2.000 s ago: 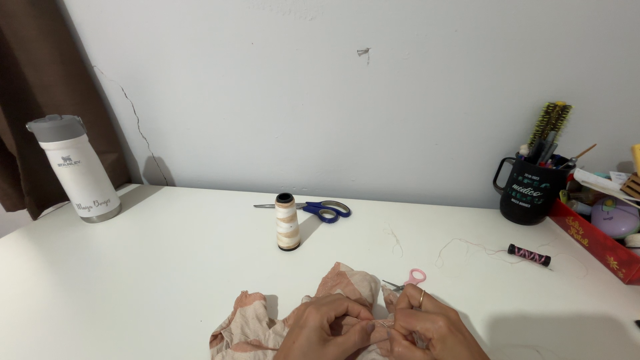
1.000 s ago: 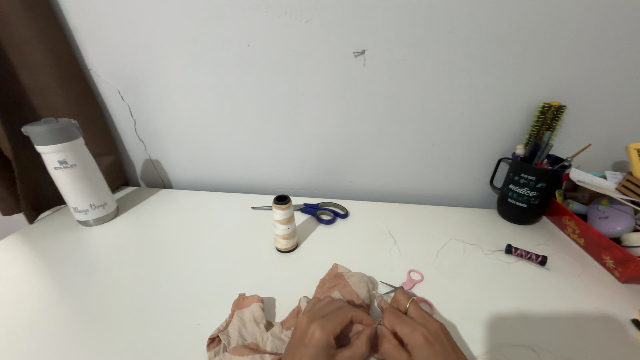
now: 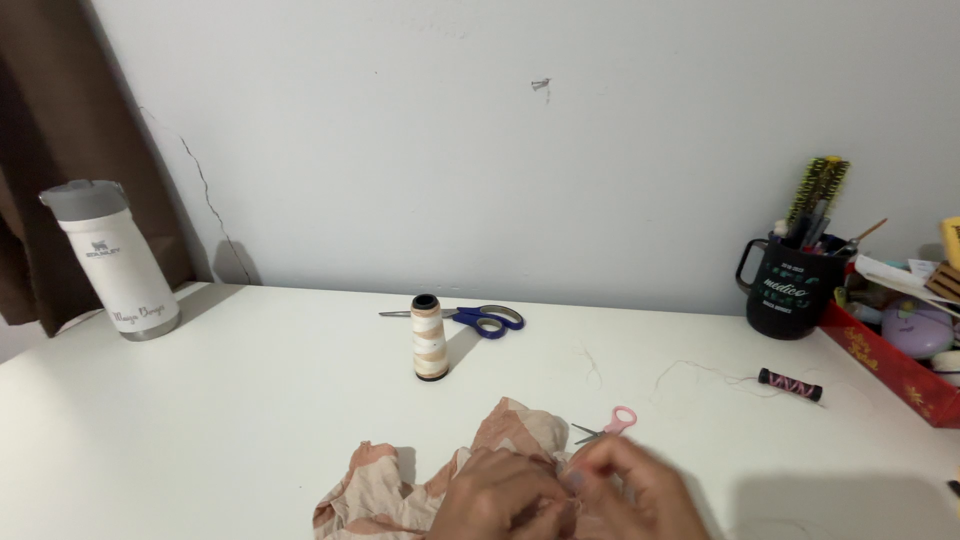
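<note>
Beige fabric with pink-brown patches [image 3: 375, 487] lies bunched at the bottom middle of the head view. My left hand [image 3: 502, 495] is closed on it, fingers bent. Close beside it, my right hand [image 3: 634, 487] has thumb and index finger pinched together at the cloth; it is blurred, and whether it holds a needle or thread cannot be told. Small pink-handled scissors [image 3: 616, 421] lie just beyond my right hand, blades parted. A cone of cream and tan thread [image 3: 430, 341] stands upright, with blue-handled scissors [image 3: 487, 319] behind it. A dark spool with pink thread [image 3: 790, 384] lies at the right.
A white Stanley bottle [image 3: 120, 262] stands at the left by a brown curtain [image 3: 67, 135]. At the right are a black mug [image 3: 791, 292] of pens with a round brush, and a red box [image 3: 885, 367] of small items. Loose thread ends [image 3: 591, 365] lie on the white table [image 3: 187, 420].
My right hand's thumb and index finger have risen a little from the cloth. My left hand stays at the fabric. The bottle, mug and thread cone have not moved.
</note>
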